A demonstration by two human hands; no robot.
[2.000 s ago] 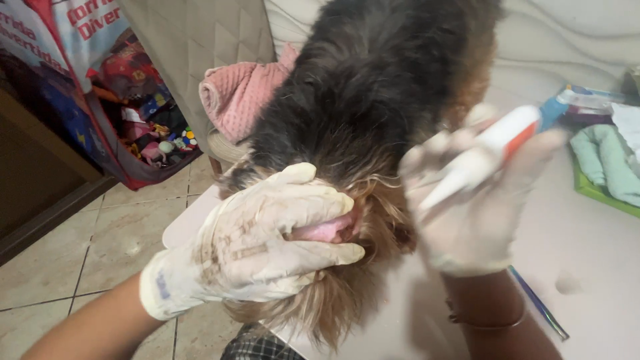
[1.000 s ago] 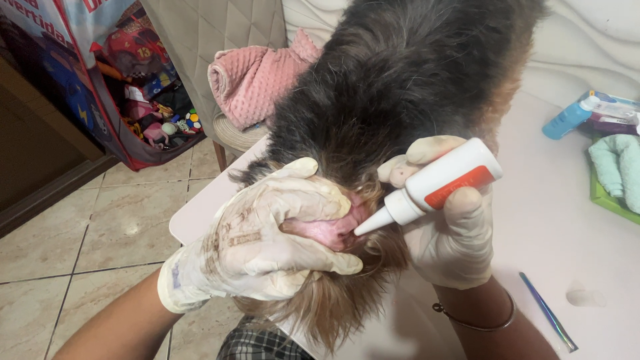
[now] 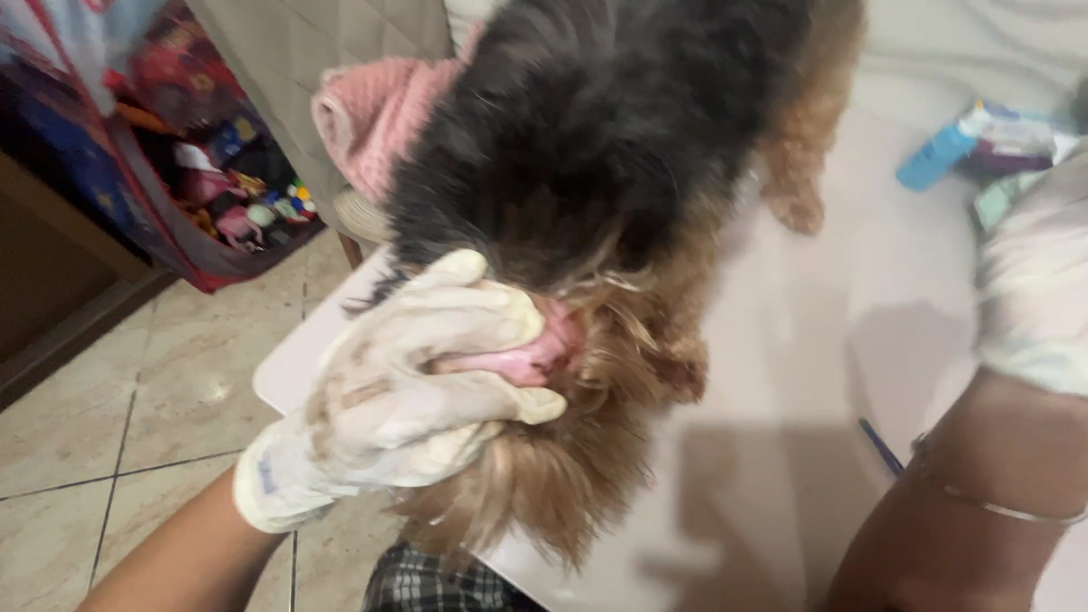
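A long-haired black and tan dog (image 3: 595,127) stands on a pale tabletop (image 3: 765,340), its head low at the front. My left hand (image 3: 399,382), in a stained white glove, holds the dog's ear folded back between its fingers, so the pink inner ear (image 3: 540,353) shows. At the right edge is my right hand (image 3: 1037,272), also gloved and partly out of view; its fingers are hidden, and whether it holds anything cannot be seen. The white bottle with the red label is not visible.
A blue tube (image 3: 939,157) and other items lie at the upper right. A slender blue tool (image 3: 881,446) rests near my right wrist. Behind the dog is a rolled pink towel (image 3: 382,119) on a quilted chair (image 3: 340,51). A toy bin (image 3: 212,170) stands on the tiled floor at the left.
My right hand has moved away from the ear to the right edge. A second ago it held the white bottle with its nozzle at the ear. My left hand still holds the ear.
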